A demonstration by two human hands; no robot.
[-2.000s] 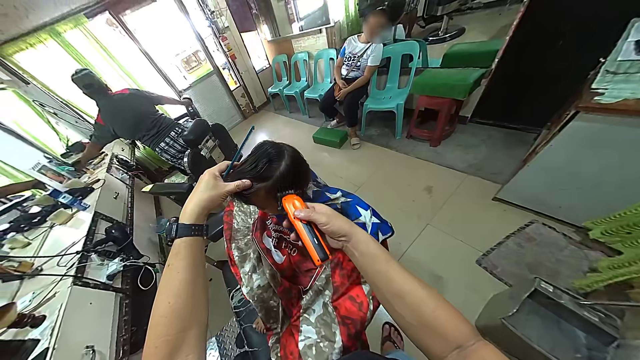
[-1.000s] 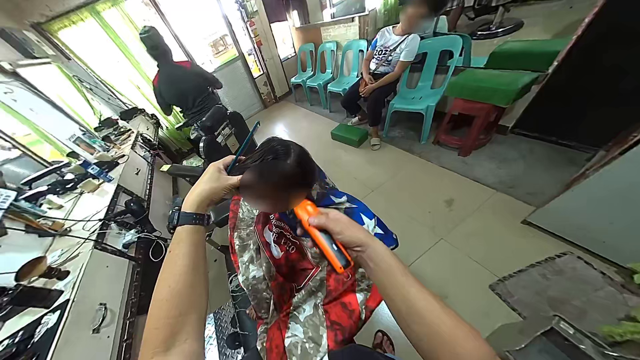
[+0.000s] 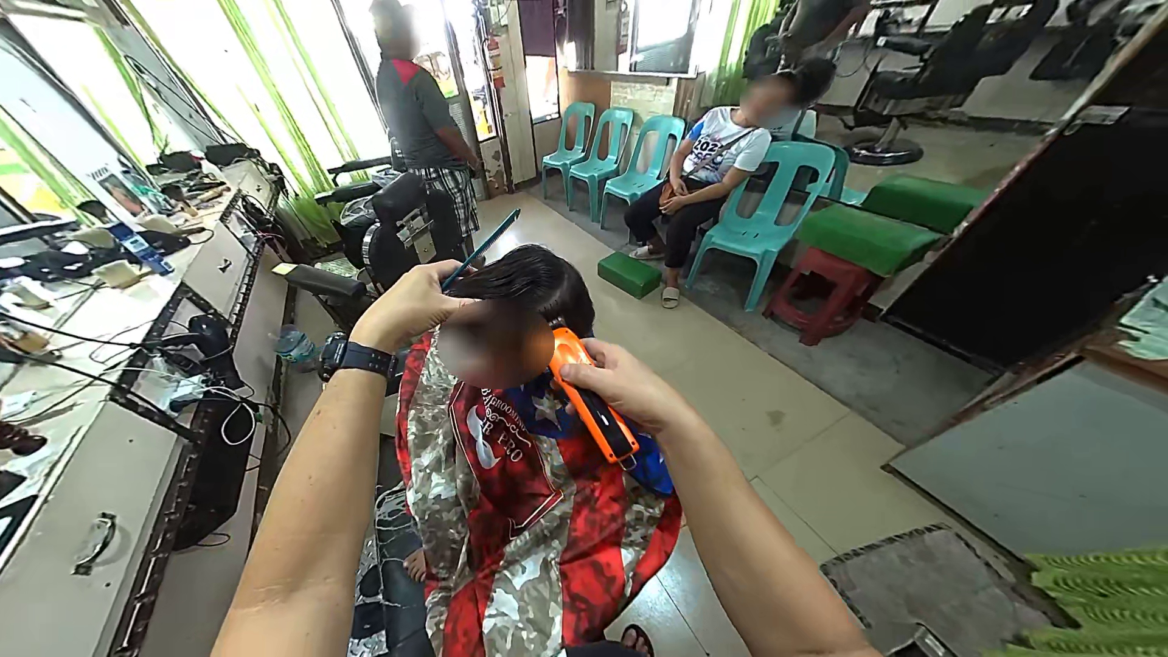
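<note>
A seated person with wet dark hair [image 3: 529, 278] wears a red, blue and camouflage barber's cape [image 3: 511, 538]. My left hand [image 3: 415, 306] grips a dark blue comb [image 3: 484, 248], which slants up past the hair, and its fingers rest at the side of the head above the brow. In my right hand [image 3: 625, 383] is an orange and black hair clipper [image 3: 593, 397]. The clipper's head end meets the hair at the other side of the face, near the ear. The clipper's blade is mostly hidden by the hair.
A cluttered counter [image 3: 196, 242] with cables and drawers runs along the left. Behind it are a black barber chair [image 3: 401, 214] and a standing person [image 3: 424, 128]. Another person [image 3: 716, 160] sits among teal plastic chairs [image 3: 771, 201]. A red stool [image 3: 821, 292] bears a green cushion.
The standing person, bent over the counter two seconds ago, is now upright beside the barber chair. Both my hands keep their hold on the comb and clipper. The view has shifted.
</note>
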